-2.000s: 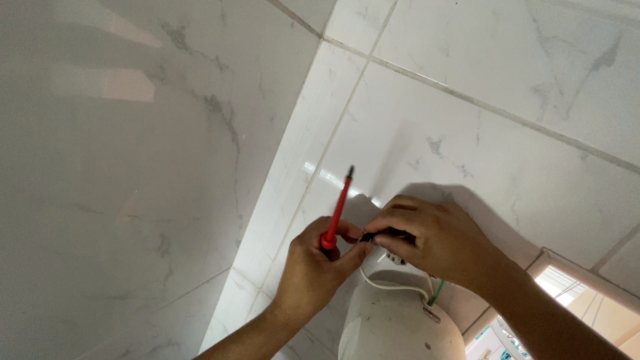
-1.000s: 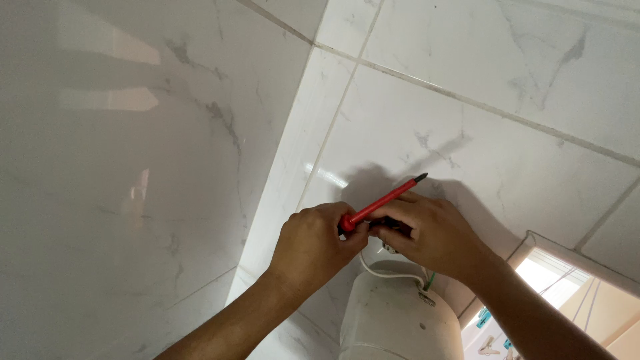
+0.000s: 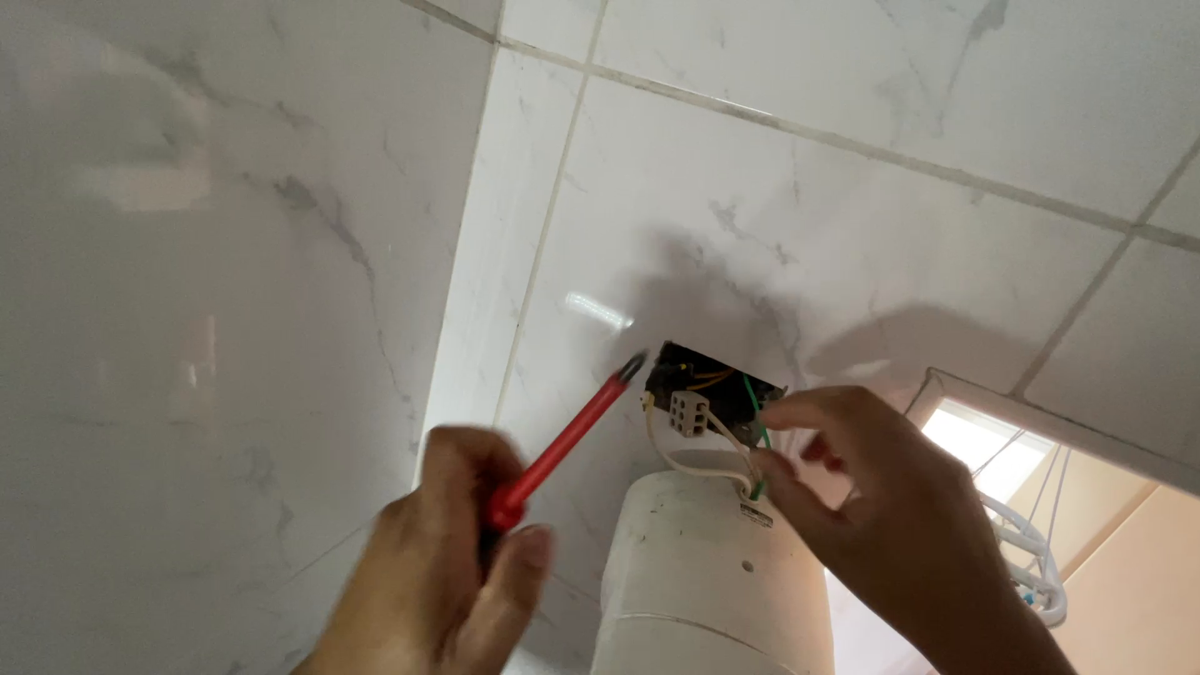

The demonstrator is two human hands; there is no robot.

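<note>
My left hand [image 3: 450, 553] grips the handle of a red insulated Phillips screwdriver [image 3: 567, 441], its tip pointing up and right, just left of an open electrical box [image 3: 712, 380] in the tiled wall. Yellow and green wires show inside the box. A pale multi-way terminal block [image 3: 689, 413] hangs at its opening. White wires [image 3: 689, 469] and a green wire [image 3: 757, 403] run down to the top of a white cylindrical tank [image 3: 712, 581]. My right hand [image 3: 862, 497] is at the box's right edge, thumb and fingers apart beside the green wire, with nothing seen between them.
Marbled tiles [image 3: 844, 234] cover the wall around the box, and another tiled wall [image 3: 216, 328] stands at the left. To the right is a framed window opening [image 3: 994, 441], with a white rack [image 3: 1041, 562] and cords beyond it.
My hands were together over the box and have moved apart, uncovering the box and terminal block. The small dark thing at my fingers two seconds ago is no longer seen there.
</note>
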